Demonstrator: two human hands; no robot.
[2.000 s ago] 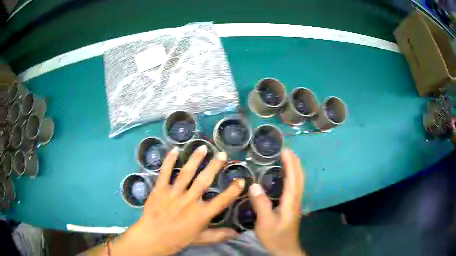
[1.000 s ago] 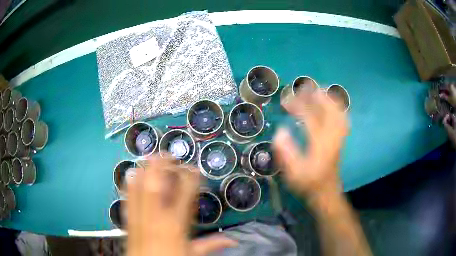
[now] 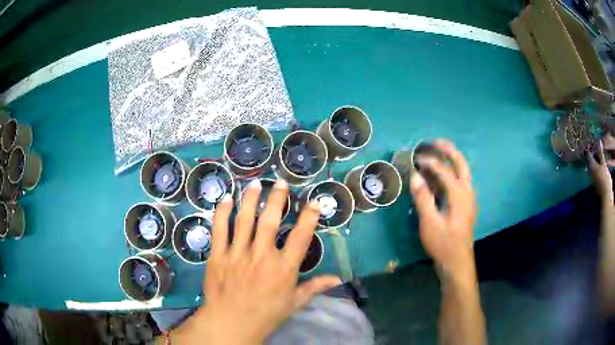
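Several grey-brown open housings stand upright in a cluster, such as this one (image 3: 164, 176), with dark or silver hubs and thin spokes inside. My left hand (image 3: 253, 263) lies palm down over the cluster's front, fingers spread, covering parts of some housings and gripping none. My right hand (image 3: 445, 202) is slightly blurred. Its thumb and fingers are around a housing (image 3: 404, 162) at the cluster's right end, partly hidden by the fingers. Thin red and black wires show between housings.
A clear bag of silver-grey bits (image 3: 202, 87) lies behind the cluster. More housings (image 3: 25, 167) stand at far left and right. An open cardboard box (image 3: 556, 57) is at back right. Another person's hand (image 3: 599, 162) is at the right edge.
The separate housings on the right now stand closer to the cluster. My right hand has closed around one. My left hand has moved right and spread over the front housings.
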